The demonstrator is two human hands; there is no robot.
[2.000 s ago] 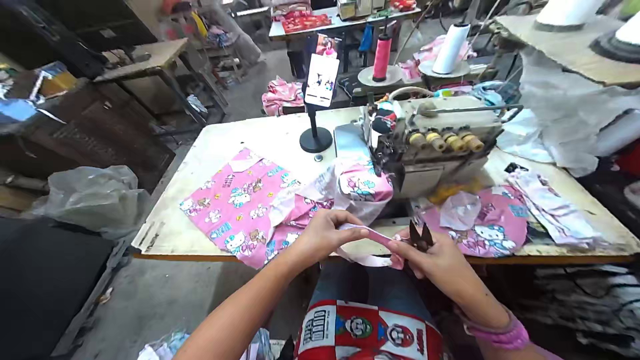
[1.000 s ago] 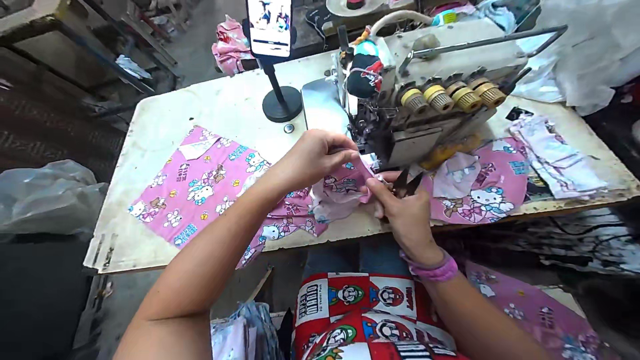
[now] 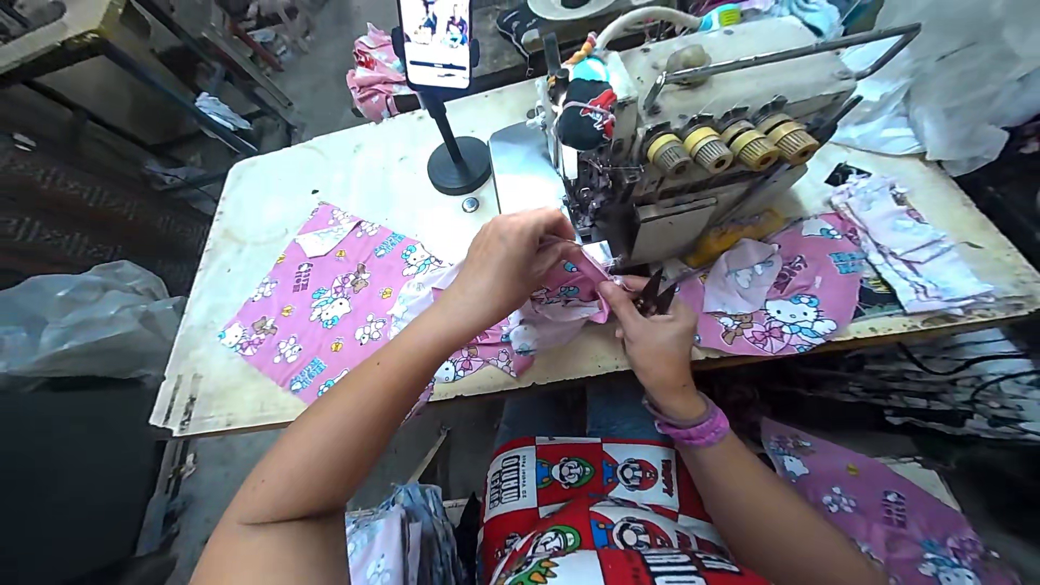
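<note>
My left hand [image 3: 516, 256] pinches the edge of a pink printed fabric piece [image 3: 569, 296] just in front of the needle area of an overlock sewing machine [image 3: 691, 154]. My right hand [image 3: 654, 329] grips the same folded pink edge between thumb and fingers, and dark thread snips [image 3: 655, 294] are held in its palm, blades pointing up. Left of my hands a flat pink cartoon-print fabric panel [image 3: 325, 301] lies on the worktable. Another pink panel [image 3: 780, 292] lies right of my right hand, under the machine's front side.
A phone [image 3: 437, 41] stands on a black round-based holder [image 3: 459, 165] behind the hands. Folded white printed cloths [image 3: 910, 244] lie at the table's right. A clear plastic bag [image 3: 89, 321] is at the far left. Red printed cloth [image 3: 601, 504] covers my lap.
Both hands have brought the pink fabric edge from near the table's front edge up to the machine's needle area. The view has moved closer to the table.
</note>
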